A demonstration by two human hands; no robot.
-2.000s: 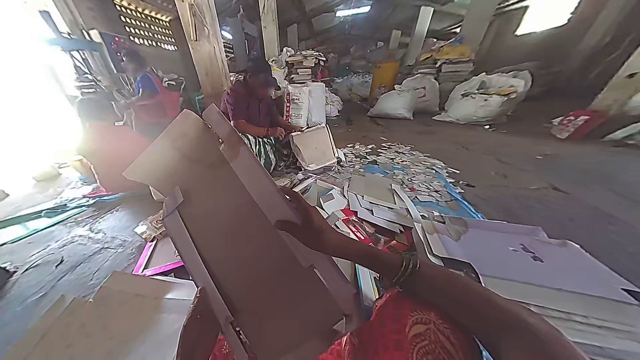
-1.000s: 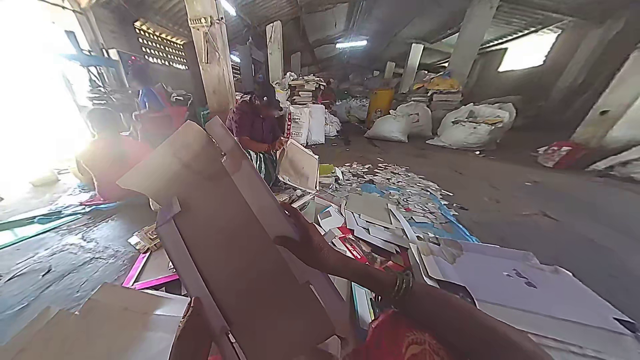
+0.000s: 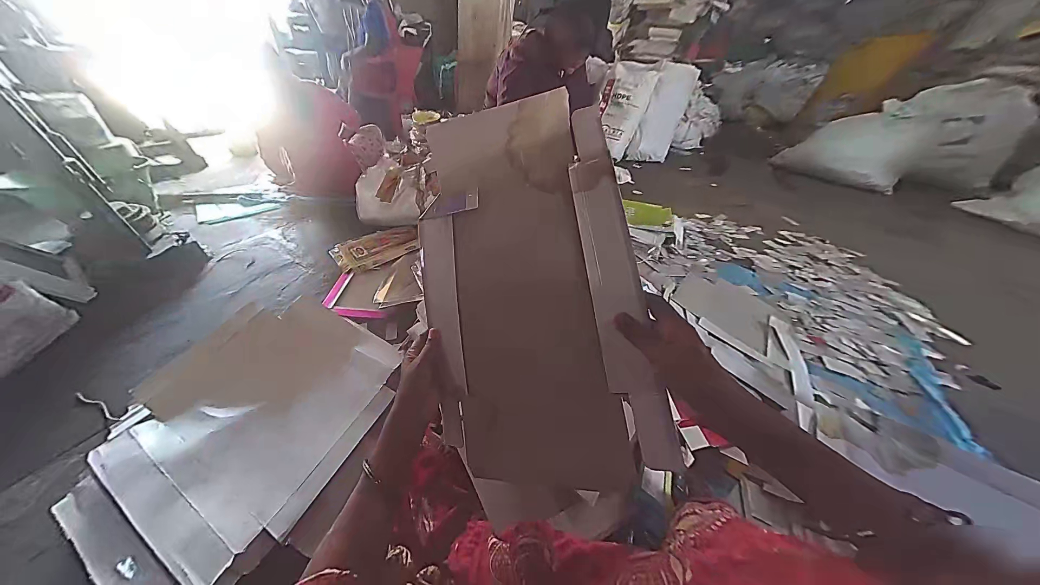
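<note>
An unfolded brown cardboard box with side flaps stands tilted up before me, a stain near its top edge. My left hand grips its left side flap, the thumb at the edge. On the opposite flap, my right hand holds on with the thumb in front and the fingers hidden behind. Below the box is red patterned cloth over my lap. A stack of flattened cardboard sheets lies on the floor at the left, near my left forearm.
Paper and card scraps spread over a blue sheet at the right. White sacks stand behind them. A person sits beyond the box; others are at the back left. A pink-edged card lies left of the box.
The box has turned from a leftward lean to nearly straight before me. My left hand, low and mostly hidden earlier, now shows on its left flap. The view has swung left and down.
</note>
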